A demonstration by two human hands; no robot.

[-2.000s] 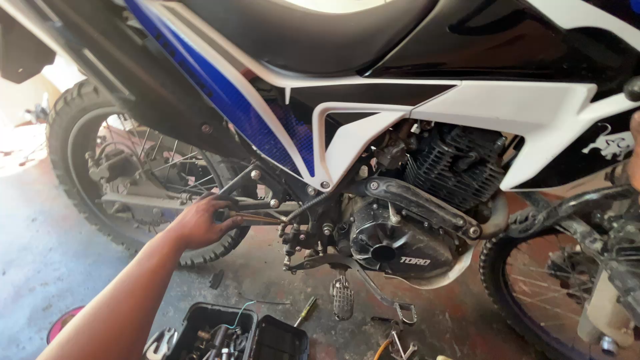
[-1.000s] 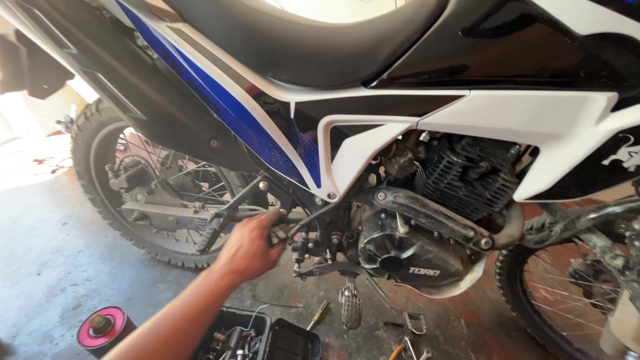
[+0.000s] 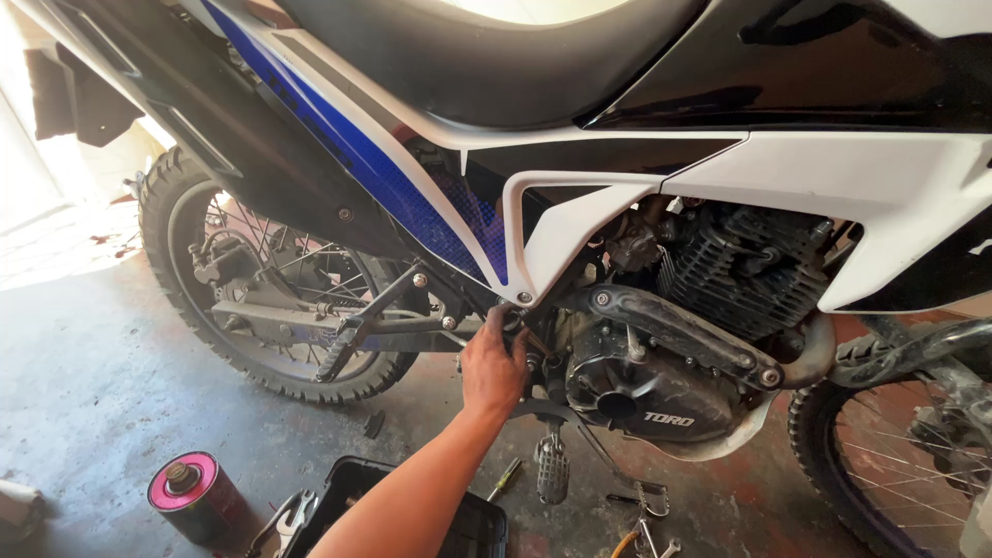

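In the head view my left hand [image 3: 496, 368] reaches in at the motorcycle's frame, just under the lower corner of the white and blue side panel [image 3: 535, 279]. Its fingers curl around something dark beside the panel bolt [image 3: 525, 297]. A thin brownish piece shows by the thumb, and whether it is held cannot be told. The engine's clutch-side cover [image 3: 659, 395] is right of the hand, the rear footpeg bracket [image 3: 380, 310] left of it. The brake pedal lever [image 3: 577, 426] and front footpeg [image 3: 552, 469] hang below. My right hand is out of view.
On the floor, an open black toolbox [image 3: 484, 527] lies partly behind my forearm, with wrenches [image 3: 298, 515] at its left. A screwdriver [image 3: 505, 479] is beside it. A can with a pink top [image 3: 184, 477] stands lower left. More hand tools [image 3: 647, 535] lie lower right. Both wheels flank the work area.
My left hand has moved right along the motorcycle, from beside the rear footpeg bracket to just below the side panel's lower corner. The pink-topped can has come into fuller view.
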